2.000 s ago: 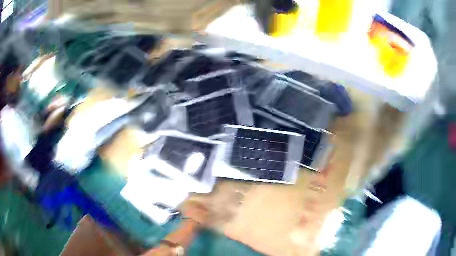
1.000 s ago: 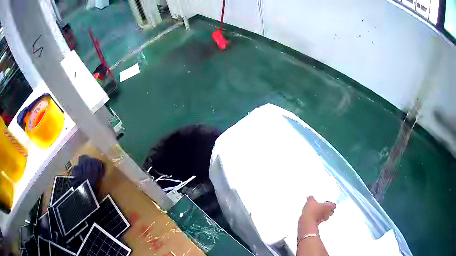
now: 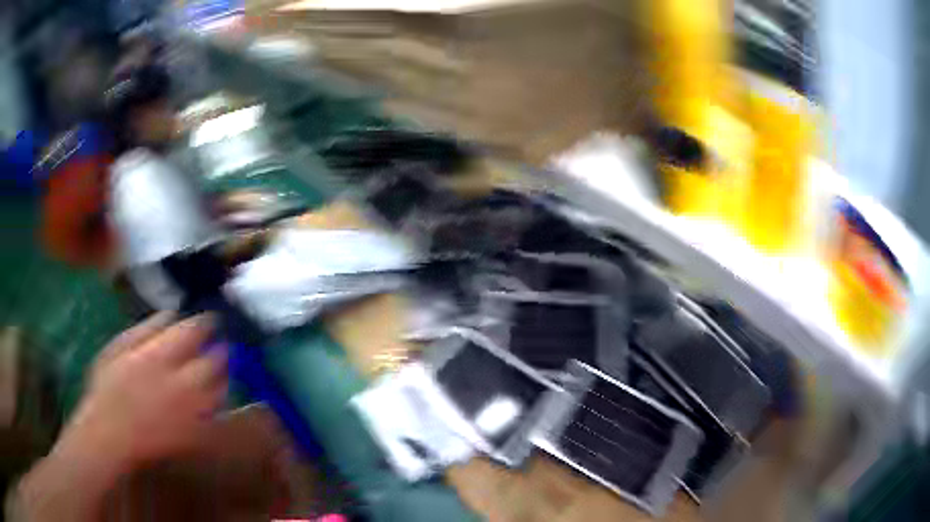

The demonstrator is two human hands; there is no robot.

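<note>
The frame is strongly blurred. My left hand [image 3: 153, 379] is at the lower left, off the bench, with its fingers apart and nothing seen in it. My right hand is not in view. Framed solar panels lie in an uneven, overlapping heap on the bench, one with pale grid lines [image 3: 620, 432] at the near end. Beside it, a panel with a bright glare spot [image 3: 487, 382] lies next to a white sleeve [image 3: 413, 420]. More white sleeves [image 3: 316, 267] lie farther left on the bench.
A person in a light top [image 3: 158, 214] is at the bench's left side. Yellow tape rolls [image 3: 760, 173] stand on the white shelf [image 3: 755, 280] at the right. Brown cartons [image 3: 510, 76] are behind the bench. A brown carton [image 3: 229, 464] is below my left hand.
The view has swung from the floor and the large white pack back to the bench. The hand seen over that pack is no longer there; a hand now shows at the lower left.
</note>
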